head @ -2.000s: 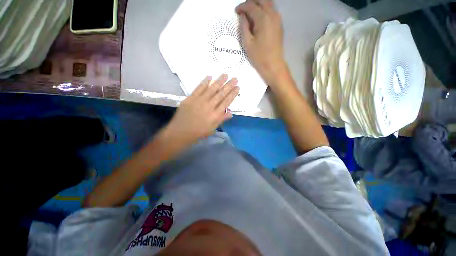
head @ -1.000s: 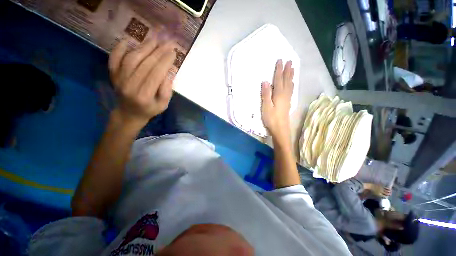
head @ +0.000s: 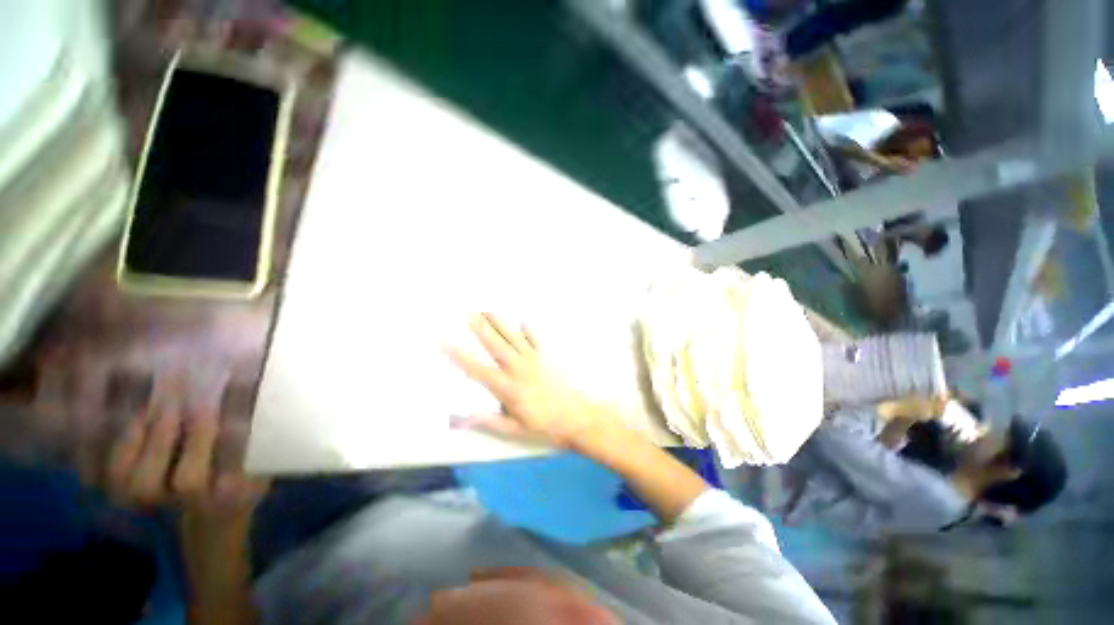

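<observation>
My right hand (head: 525, 381) lies over the bright light board (head: 403, 232) with its fingers spread and nothing seen in it. The board is overexposed; no panel outline can be made out under the hand, so I cannot tell if one lies there. My left hand (head: 171, 449), blurred, is at the near edge of the brown patterned cover (head: 232, 336), fingers apart, with nothing seen in it. An uneven stack of cream-edged white panels (head: 733, 366) stands at the board's right end, right of my right hand.
A smartphone (head: 205, 177) with a pale yellow case lies on the patterned cover. Another pale stack (head: 49, 171) is at the far left. A white piece (head: 690, 183) is on the dark green conveyor (head: 489, 98). A person in a dark cap (head: 1032, 470) sits at the right beside another stack.
The view has swung right. The white panel seen under my right hand can no longer be made out. My left hand has left the panel, where it lay two seconds ago, and is lower at the cover's edge.
</observation>
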